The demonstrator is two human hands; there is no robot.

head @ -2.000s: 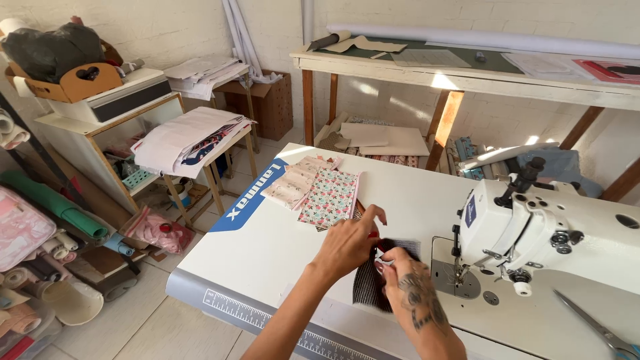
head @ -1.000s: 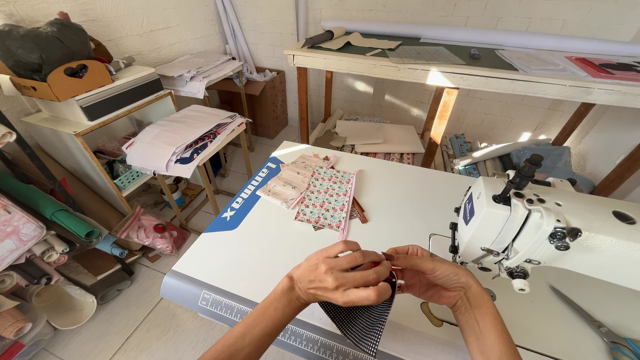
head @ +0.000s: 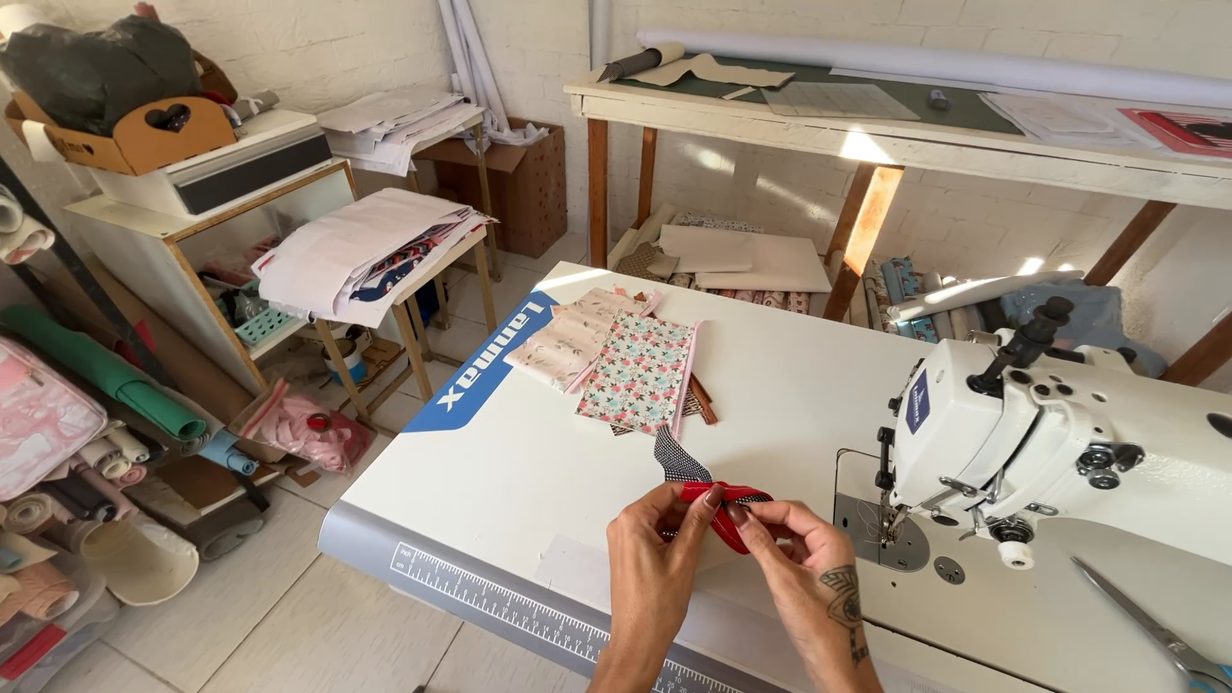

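My left hand pinches a red fabric piece between thumb and fingers, low over the front of the white sewing table. My right hand grips the same piece from the other side, its fingertips near the left ones. A dark, white-dotted fabric flap sticks up from the red piece, toward the back left. Beyond the hands lies a floral fabric piece with a pink edge, partly over a pale leaf-print fabric. The sewing machine stands right of my hands, with its needle area nearest them.
Scissors lie at the table's right front. A printed ruler runs along the front edge. Behind stands a long wooden worktable with paper and a paper roll. At the left are a stack of sheets and fabric rolls.
The dark patterned fabric, hanging below my hands a second ago, now has a flap pointing up and away. More red fabric shows between my fingers.
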